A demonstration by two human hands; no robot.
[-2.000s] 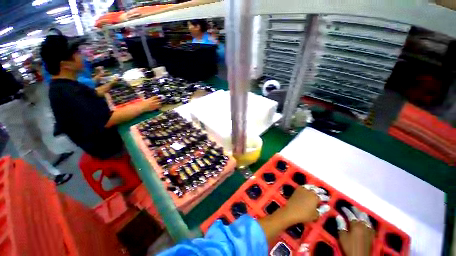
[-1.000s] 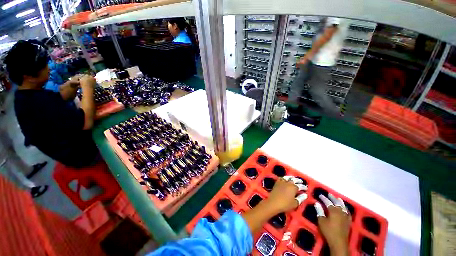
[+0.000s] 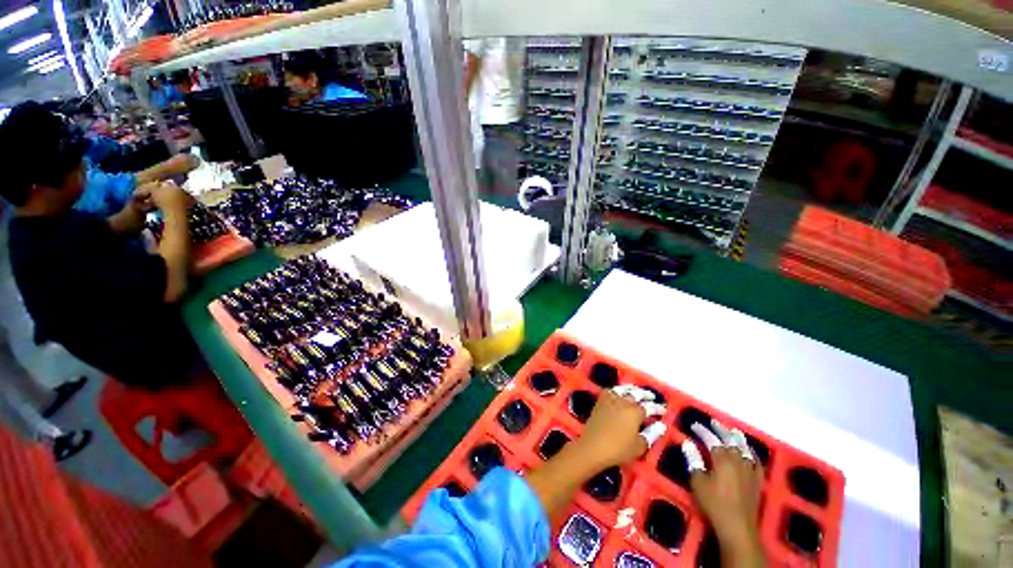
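A red-orange tray (image 3: pixel 639 492) with square pockets lies in front of me. Most visible pockets hold a glossy black watch head (image 3: pixel 514 416); a silvery one (image 3: pixel 579 538) lies near the bottom edge. My left hand (image 3: pixel 620 427), in a blue sleeve with white finger cots, rests over the tray's middle, fingertips down at a pocket. My right hand (image 3: pixel 724 477), also with white finger cots, is just right of it, fingertips over neighbouring pockets. The fingers hide what they touch, so I cannot tell if either hand grips anything.
A white sheet (image 3: pixel 778 383) lies behind the tray. A metal post (image 3: pixel 450 166) stands beside a yellow item (image 3: pixel 497 338) and a white bin (image 3: pixel 472 250). Rows of watches (image 3: pixel 344 350) fill a pinkish tray at left. A wooden board (image 3: pixel 978 477) lies right. A seated person (image 3: pixel 94 283) works at left.
The view has turned and shifted, so the bench sits further left in the picture. Both hands stay over the same part of the tray. A walking person in white has moved left behind the post.
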